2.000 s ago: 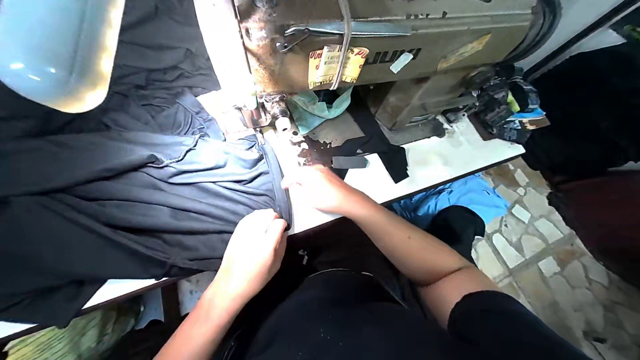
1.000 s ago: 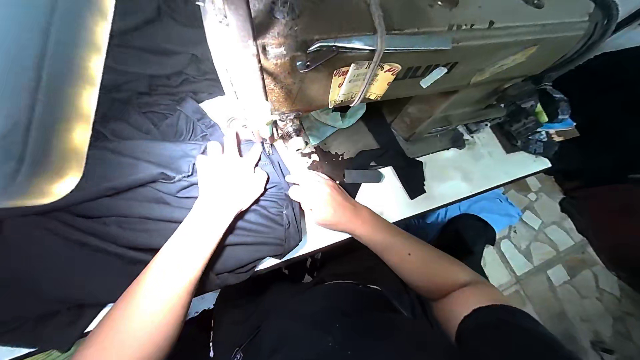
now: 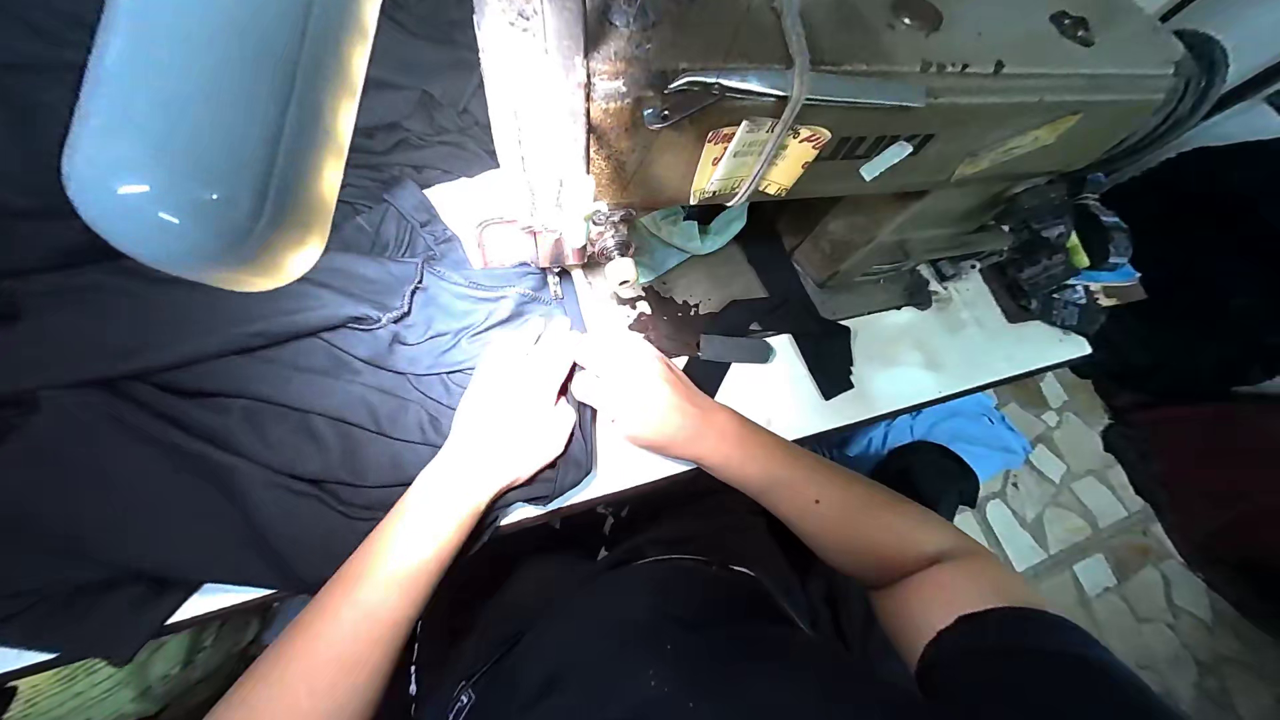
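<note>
Dark fabric (image 3: 300, 420) with visible seams spreads over the left of the table, its right edge lying under the needle area of a Juki sewing machine (image 3: 880, 150). My left hand (image 3: 515, 405) is closed on that edge, just in front of the presser foot (image 3: 555, 280). Touching it from the right, my right hand (image 3: 640, 390) pinches the same edge; its fingertips are washed out by glare. What lies between the fingers is hidden.
A lamp shade (image 3: 220, 130) hangs at the upper left. Thread snips or tweezers (image 3: 800, 88) rest against the machine arm. Black fabric scraps (image 3: 800, 310) and pale green cloth (image 3: 690, 235) lie under the arm. Blue cloth (image 3: 940, 435) hangs below the white table's edge (image 3: 960, 350).
My left hand was spread flat on the fabric beside the needle a second ago; it has come back toward me and closed on the edge, against my right hand.
</note>
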